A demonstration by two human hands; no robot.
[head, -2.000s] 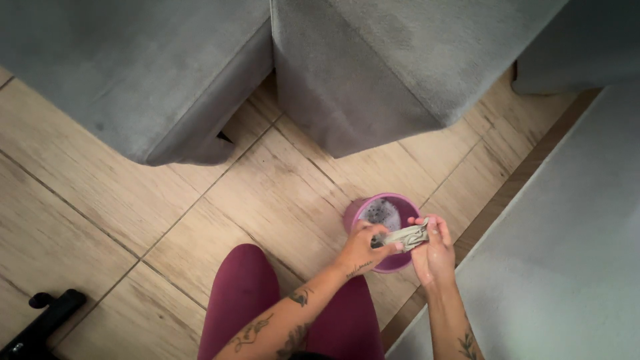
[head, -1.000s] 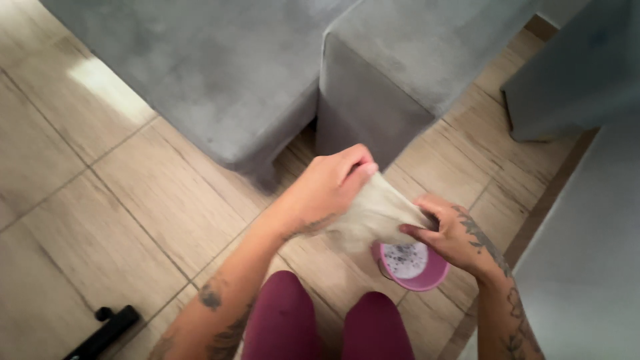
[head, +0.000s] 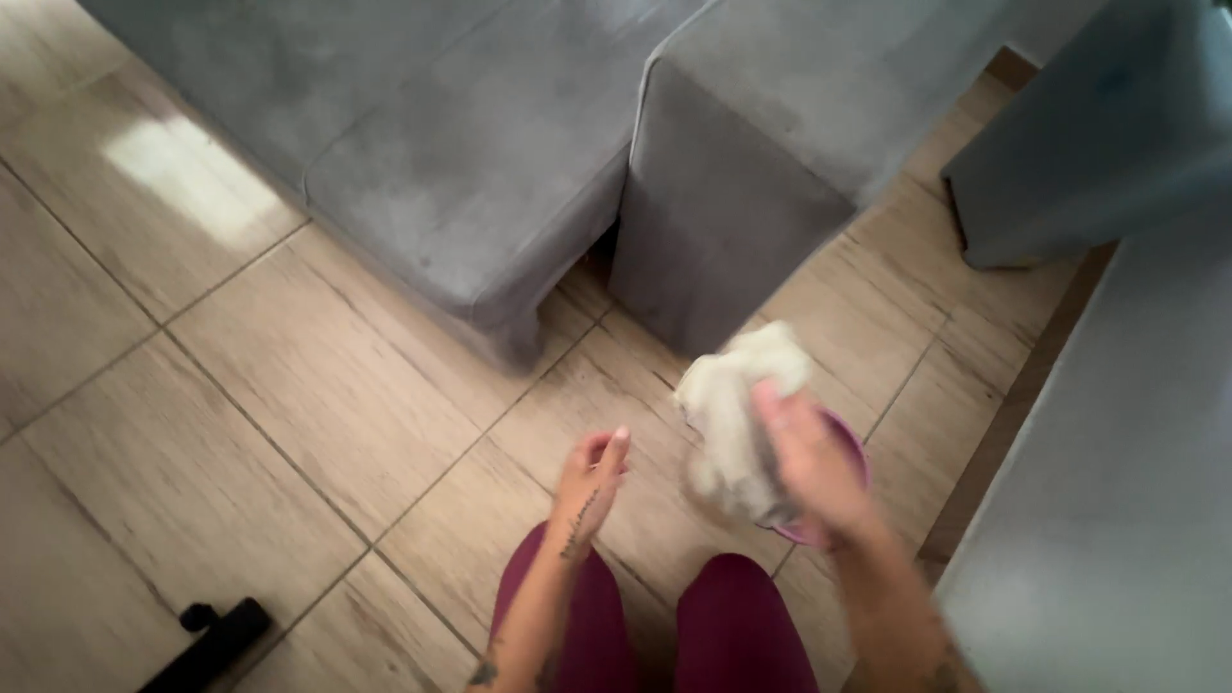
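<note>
A crumpled, pale damp-looking cloth [head: 736,419] is bunched in my right hand [head: 813,457], which is blurred by motion. Behind and under that hand is a pink plastic bucket [head: 855,445], of which only part of the rim shows; its inside is mostly hidden by the hand and cloth. My left hand [head: 592,472] is apart from the cloth, to its left above my knee, with nothing in it and its fingers loosely curled, the thumb raised.
Two grey upholstered sofa sections [head: 472,192] [head: 731,202] stand ahead on the wood-look tiled floor [head: 318,385]. Another grey upholstered piece [head: 1059,164] is at the upper right, beside a pale wall [head: 1136,462]. A black bar-like object [head: 212,645] lies at the lower left.
The cloth was stretched between both hands a second ago; now it is bunched in my right hand. My left hand has let go and moved down, away from it.
</note>
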